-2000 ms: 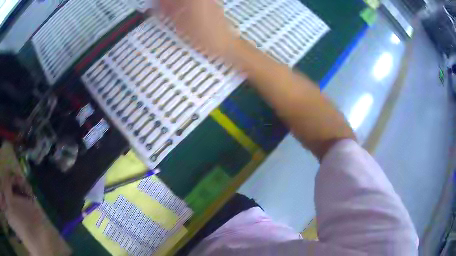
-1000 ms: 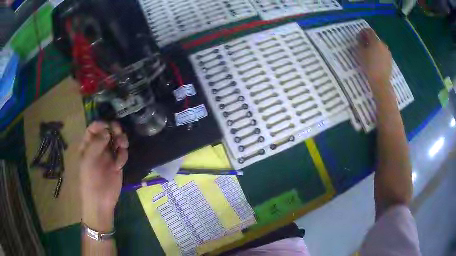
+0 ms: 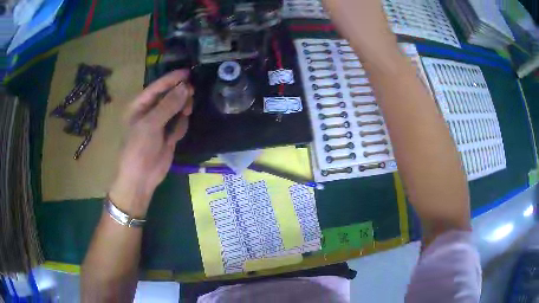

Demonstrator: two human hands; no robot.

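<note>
My left hand (image 3: 155, 124) is beside the round silver-clear fixture (image 3: 233, 94), its fingers bent together; whether a small part is between the fingertips cannot be told. The fixture has a pale disc with a dark centre on top. My right forearm reaches over the white slotted parts tray (image 3: 313, 168) to the top edge; the hand itself is cut off there. Dark dumbbell-shaped parts fill the tray's left column; other visible slots look tan. Dark loose parts (image 3: 88, 100) lie heaped on the cardboard sheet (image 3: 65, 177).
The dark press (image 3: 230, 23) stands behind the fixture. A second tray (image 3: 470, 118) is at right, with more trays (image 3: 422, 21) behind. Printed yellow-white sheets (image 3: 254, 219) and a pen (image 3: 286, 176) lie in front. Stacked boards (image 3: 18, 189) are at far left.
The camera view has shifted left. My right hand has left the right-hand tray and gone beyond the top edge. My left hand remains beside the fixture.
</note>
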